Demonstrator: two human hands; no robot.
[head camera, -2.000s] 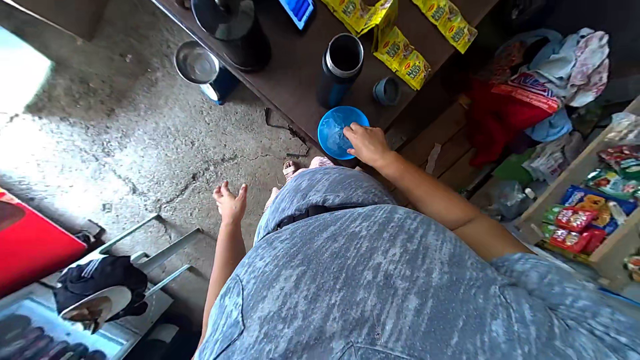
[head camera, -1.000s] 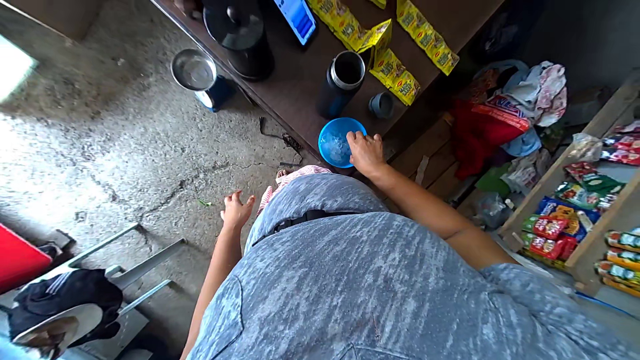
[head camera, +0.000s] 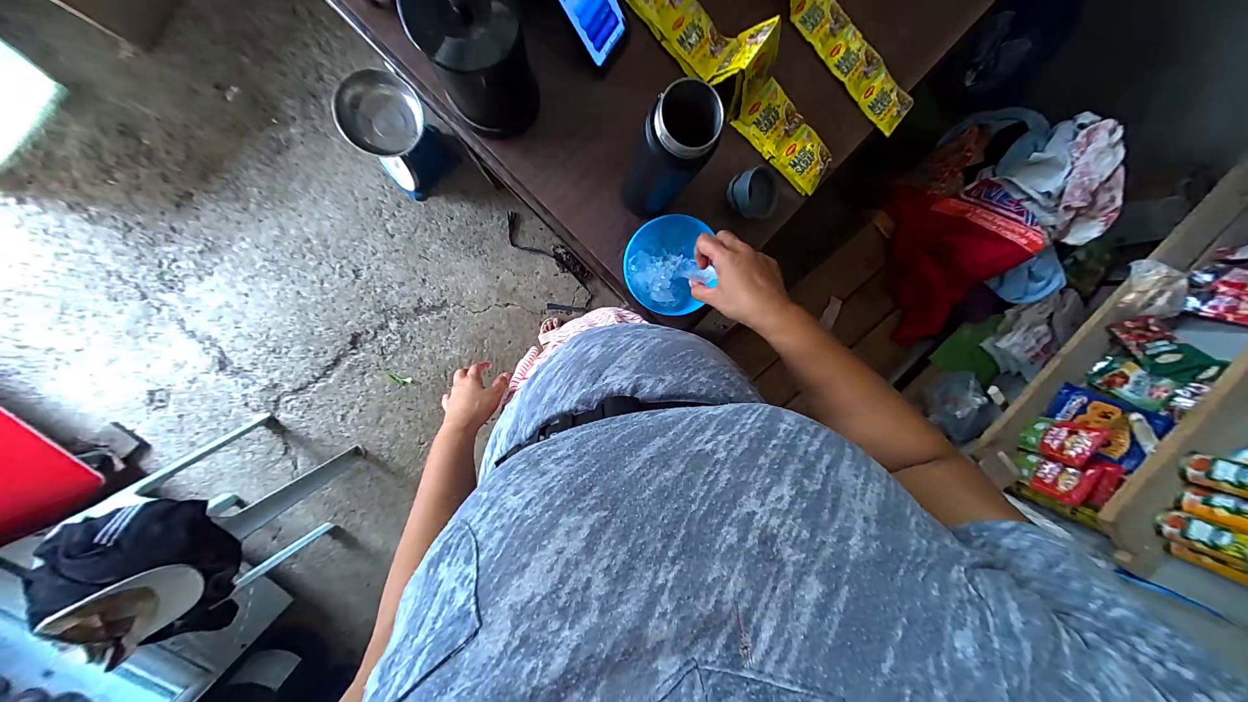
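A blue plastic bowl (head camera: 669, 237) holding crushed ice (head camera: 657, 280) sits at the corner of the dark table. My right hand (head camera: 743, 276) is over the bowl's right edge, fingers closed on a small clear piece that looks like ice or clear plastic; which one I cannot tell. Just behind the bowl stands an uncapped dark insulated bottle (head camera: 670, 146), and its grey cap (head camera: 753, 192) lies to the right. My left hand (head camera: 474, 394) hangs at my left side above the floor, fingers apart and empty.
On the table (head camera: 585, 146) are a black lidded jug (head camera: 478, 68), a phone (head camera: 595, 24) and yellow seasoning sachets (head camera: 780, 136). A small scale with a steel pan (head camera: 378, 112) is left of it. Wooden shelves (head camera: 1160, 439) with packets stand at right, a metal frame (head camera: 292, 497) at lower left.
My right hand has lifted from inside the bowl to its right edge, and a clear piece now shows in its fingers. My left hand stays low and empty.
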